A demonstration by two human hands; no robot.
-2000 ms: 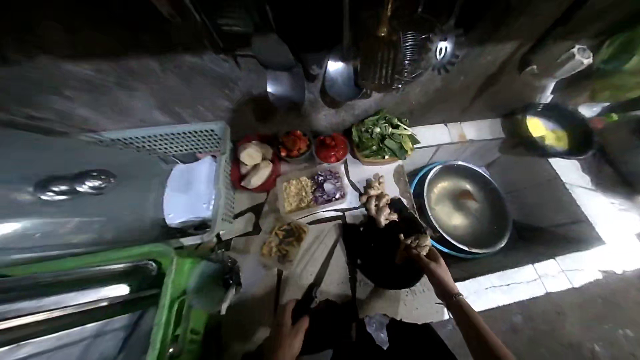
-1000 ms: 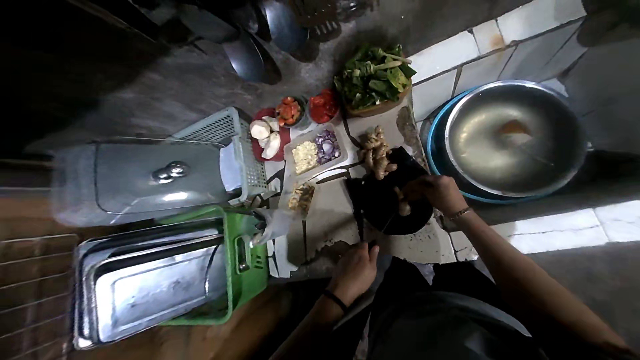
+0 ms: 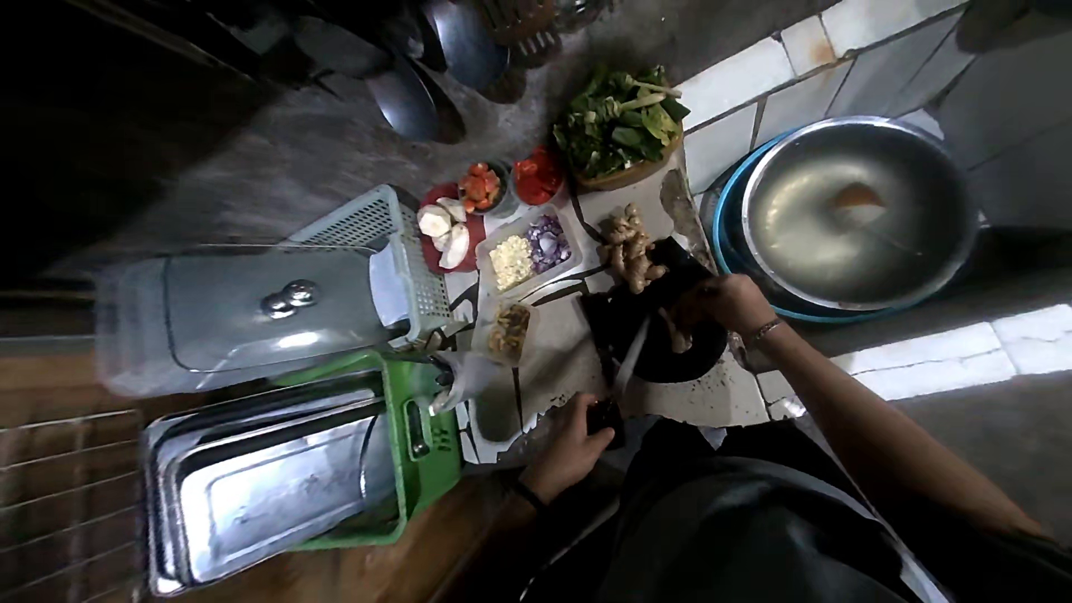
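Note:
My left hand (image 3: 578,444) is closed on the dark handle of a kitchen knife (image 3: 632,356), whose blade points up over a black cutting board (image 3: 682,356). On the board, my right hand (image 3: 729,303) has its fingers on a piece of ginger (image 3: 677,331); shadow hides part of the grip. More ginger root (image 3: 632,249) lies at the board's upper edge. Left of it stand a plastic container of chopped garlic and purple onion (image 3: 529,254) and a small container of brownish pieces (image 3: 507,331).
A steel basin of water (image 3: 858,213) sits at the right. Leafy greens (image 3: 624,126), a bowl of cut tomatoes (image 3: 481,186), red peppers (image 3: 537,176) and peeled white pieces (image 3: 448,226) line the wall. Metal trays (image 3: 276,494) in a green crate (image 3: 431,456) and a lidded clear box (image 3: 276,314) are at left.
The knife, lying lower left of the board two seconds ago with my left hand near its handle, is now over the board. My right hand has lowered the ginger onto the board. The view has shifted.

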